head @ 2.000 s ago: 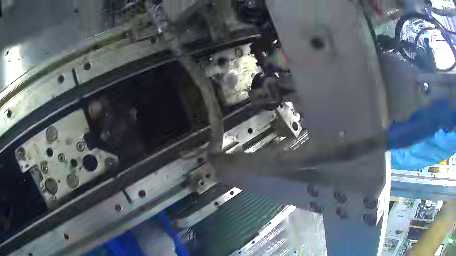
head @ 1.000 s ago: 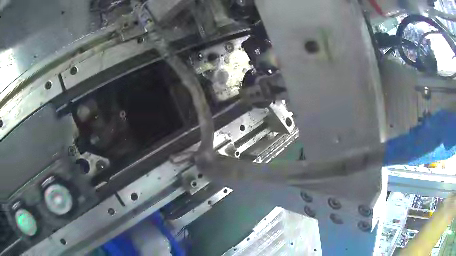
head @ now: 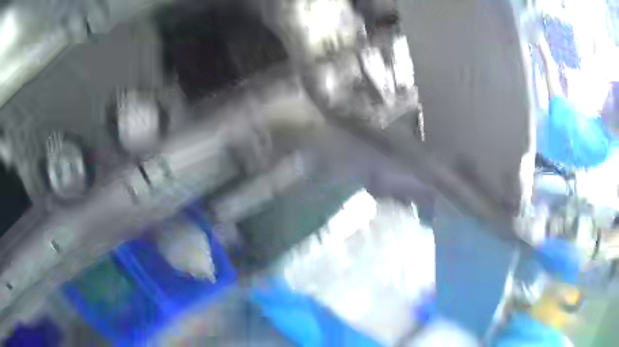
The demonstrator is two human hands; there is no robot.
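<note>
The picture is strongly blurred. A dark grey fixture plate [head: 95, 81] lies on the line at the upper left. It holds two pale round parts side by side: one nearer the middle [head: 138, 120] and one further left [head: 66, 167]. Neither my left hand nor my right hand can be made out. A light-blue shape [head: 305, 318] and a rounded white shape [head: 442, 336] lie at the bottom edge, too blurred to identify.
A wide grey machine frame bar [head: 468, 95] stands right of centre, with a grey hose [head: 434, 169] across it. Blue parts bins [head: 146, 288] sit below the guide rail [head: 197, 149]; one holds a white lump [head: 186, 251]. A person in a blue cap [head: 560, 261] is at lower right.
The view has swung, bringing the bins and the capped person into sight. The fixture plate with two round parts, absent at first, came in at lower left and now shows higher up.
</note>
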